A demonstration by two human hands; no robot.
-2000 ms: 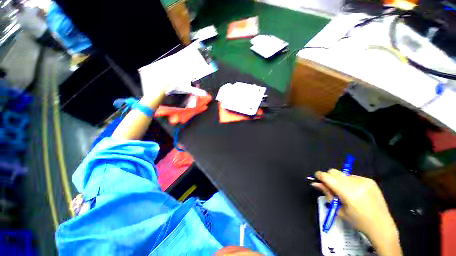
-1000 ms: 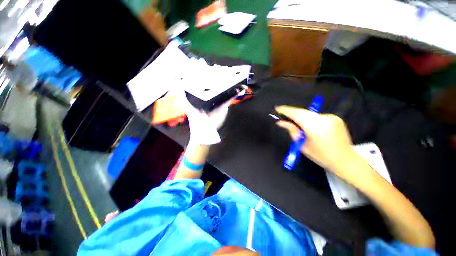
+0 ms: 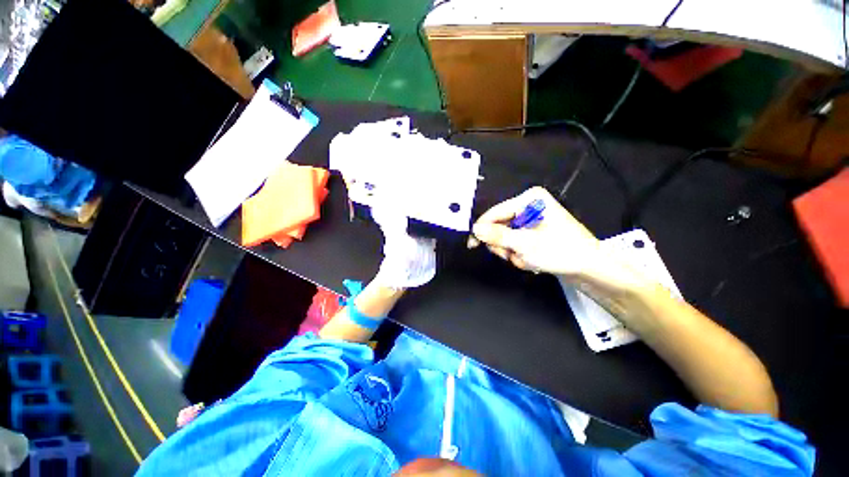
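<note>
My left hand (image 3: pixel 407 253), in a white glove with a blue wrist band, holds a flat white box (image 3: pixel 433 182) with dark corner dots, tilted above the mat. The glove blends with the box. My bare right hand (image 3: pixel 535 233) is at the box's lower right edge and holds a blue marker pen (image 3: pixel 528 214). Its fingertips meet near the box's corner; whether they also hold a lead is too small to tell. Another white box (image 3: pixel 651 265) lies on the black mat, partly under my right forearm. Other white units (image 3: pixel 358 154) show behind the held box.
Orange foam pads (image 3: pixel 276 207) and a clipboard (image 3: pixel 251 154) lie at the left. A white box (image 3: pixel 359 41) and an orange pad (image 3: pixel 316 28) lie on the green surface. A raised white shelf (image 3: pixel 577 20) runs behind. Black cables (image 3: pixel 596 140) cross the mat. A red-orange pad (image 3: pixel 828 228) is at right.
My left hand has come from the clipboard area to mid-bench with a white box in it. My right hand has moved up and left, with the pen, to that box's edge.
</note>
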